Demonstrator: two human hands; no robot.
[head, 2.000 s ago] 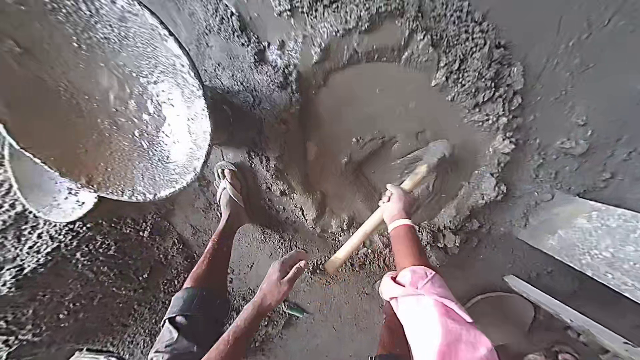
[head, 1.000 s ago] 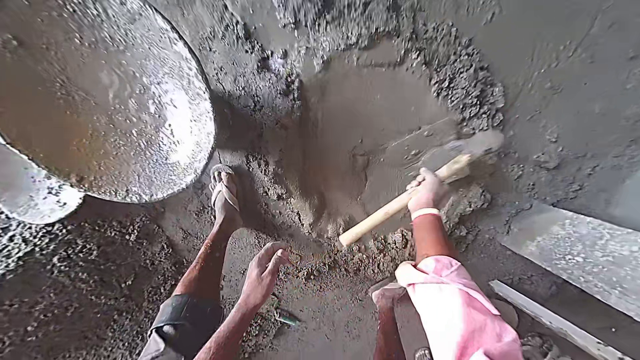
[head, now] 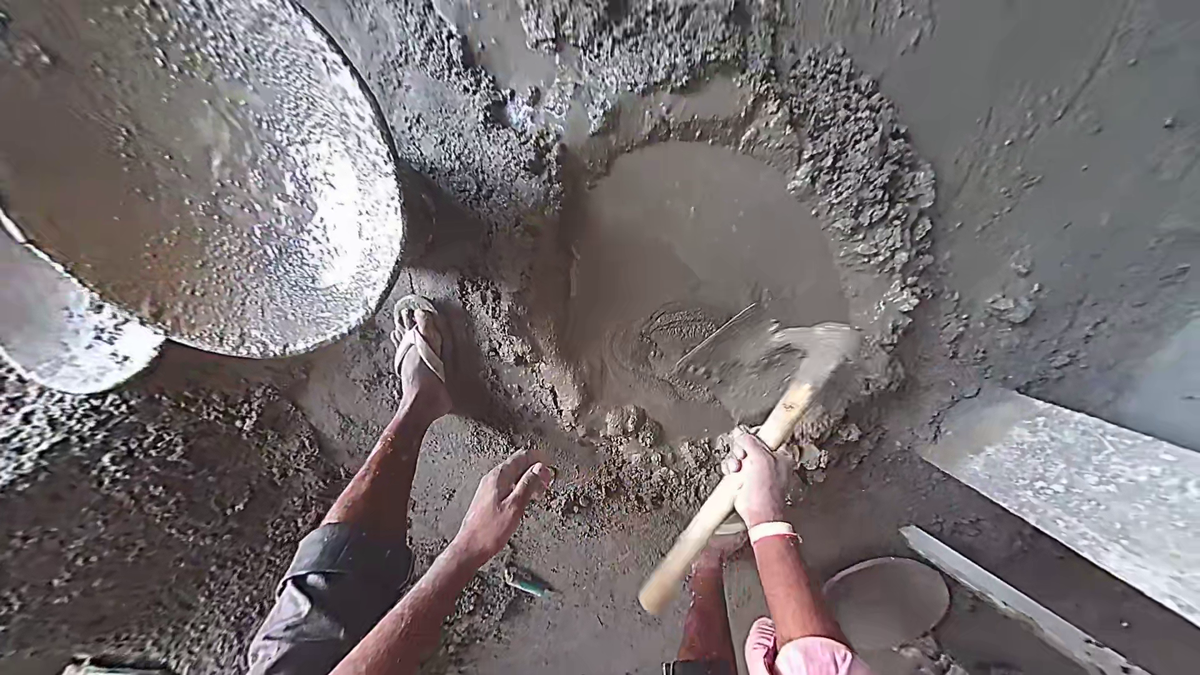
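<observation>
My right hand point(head: 761, 476) grips the wooden handle of a hoe point(head: 712, 525) close to its metal head. The hoe's broad blade point(head: 741, 361), smeared with wet mortar, lies at the lower right part of a round pool of watery mortar point(head: 703, 225). A rough ring of thicker mortar point(head: 862, 169) surrounds the pool. My left hand point(head: 504, 502) hangs empty over the ground, left of the handle's butt, with its fingers loosely bent and apart. A small green-handled tool point(head: 527, 583) lies on the ground just below it.
A large round metal pan point(head: 234, 187) stands at upper left, overlapping a smaller pan point(head: 75, 328). My sandalled foot point(head: 420, 352) is beside it. At right lie a flat pale board point(head: 1078, 487), a narrow strip point(head: 1012, 595) and a round container point(head: 886, 600).
The hoe, in my right hand, first moved right with its head raised at the pool's edge; now its blade is down in the wet mortar. My left hand stays empty.
</observation>
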